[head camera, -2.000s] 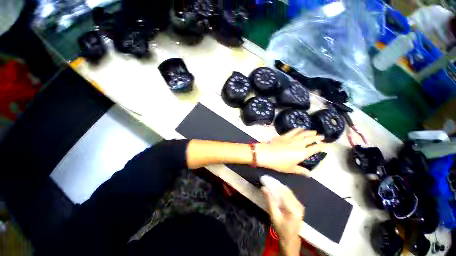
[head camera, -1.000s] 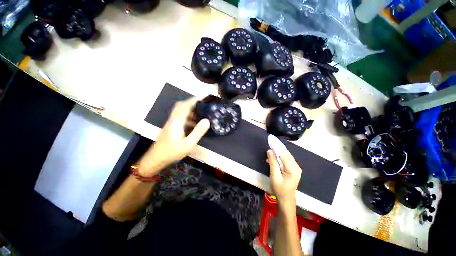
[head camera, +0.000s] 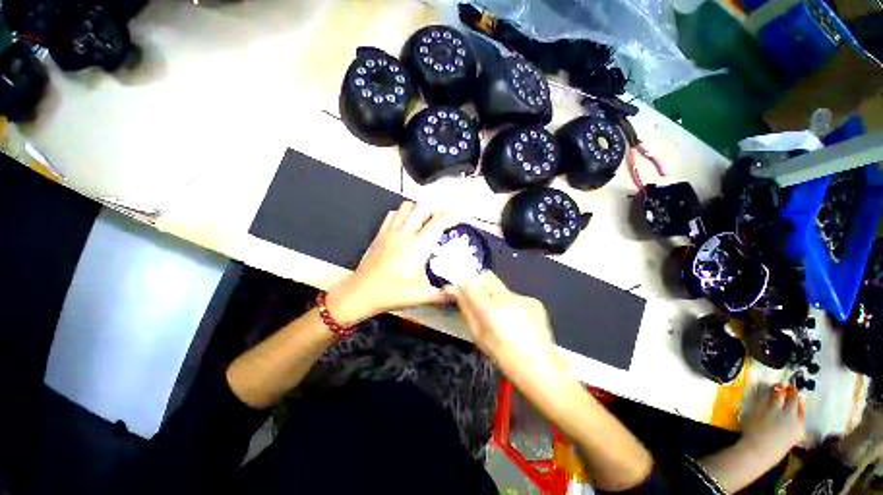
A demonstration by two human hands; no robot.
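My left hand (head camera: 399,259) holds a black camera head (head camera: 476,244) over the dark grey work mat (head camera: 600,319), near its middle. My right hand (head camera: 494,305) presses a white wiping cloth (head camera: 455,261) onto the round face of that head, hiding much of its ring of pale dots. The fingers of my right hand partly hide the cloth. Several other black camera heads (head camera: 448,132) stand just behind the mat with their dotted faces up. One of them (head camera: 544,219) stands at the mat's back edge.
Open black camera housings (head camera: 728,271) crowd the right side. Black cables (head camera: 562,56) and a clear plastic bag (head camera: 649,43) lie at the back. A blue bin (head camera: 831,247) stands at right. More black parts (head camera: 87,37) are at far left. Another person's hand (head camera: 773,421) is at lower right.
My left hand has moved right with the camera head. My right hand has brought the cloth onto its face. Another person's hand has appeared at lower right. The view has shifted slightly.
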